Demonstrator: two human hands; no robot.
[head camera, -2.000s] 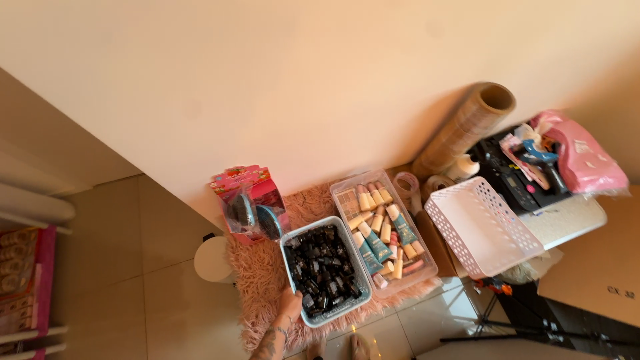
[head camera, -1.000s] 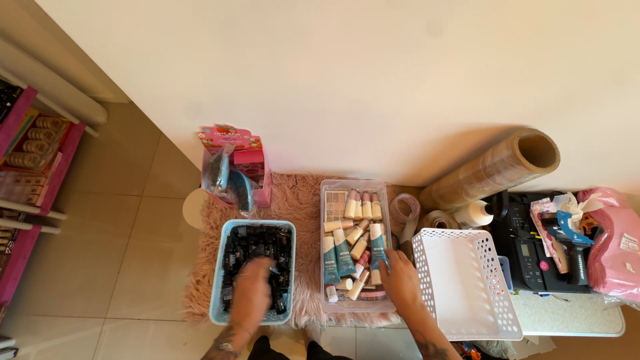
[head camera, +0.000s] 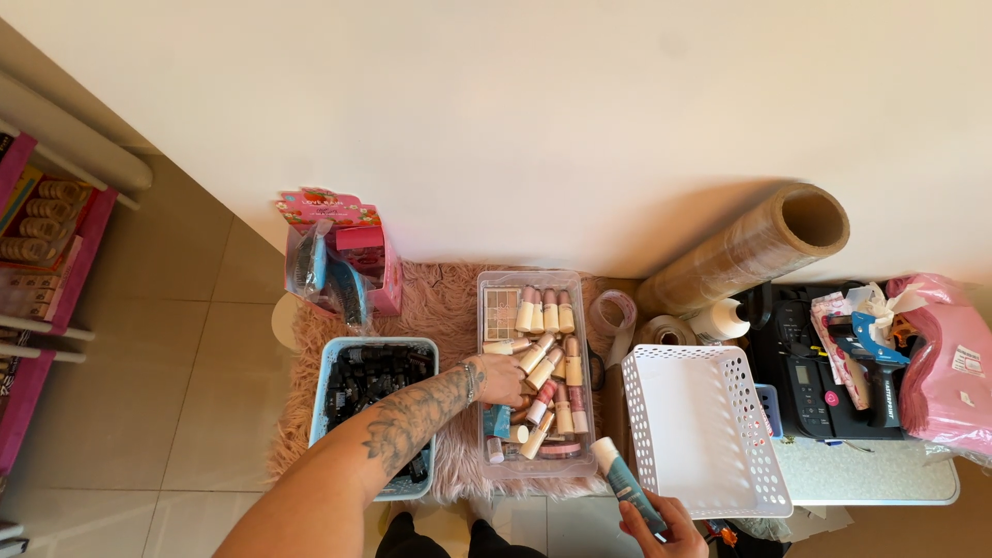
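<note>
My left hand (head camera: 500, 380) reaches into a clear plastic bin (head camera: 587, 457) of cosmetic tubes; its fingertips are partly hidden among them, beside a teal tube (head camera: 497, 421). In my right hand (head camera: 659, 529) is a teal cosmetic tube with a white cap (head camera: 629, 484), held near the bin's lower right corner. The bin also holds several cream bottles with pinkish caps (head camera: 551, 311) and a makeup palette (head camera: 502, 313). Under my left forearm stands a light blue basket (head camera: 432, 465) of small black items (head camera: 372, 380). Right of the bin is a white perforated basket (head camera: 690, 434) with nothing in it.
A pink fluffy cover (head camera: 446, 310) lies beneath the bins. At its back left stands a pink display box (head camera: 387, 291) with packaged blue brushes (head camera: 346, 287). A wrap roll (head camera: 744, 248), tape (head camera: 614, 312), a printer (head camera: 802, 380), a tape dispenser (head camera: 880, 364) and pink bags (head camera: 949, 364) are at right.
My left hand has moved from the basket of black items into the clear bin. My right hand has moved out of that bin, toward me, with a teal tube.
</note>
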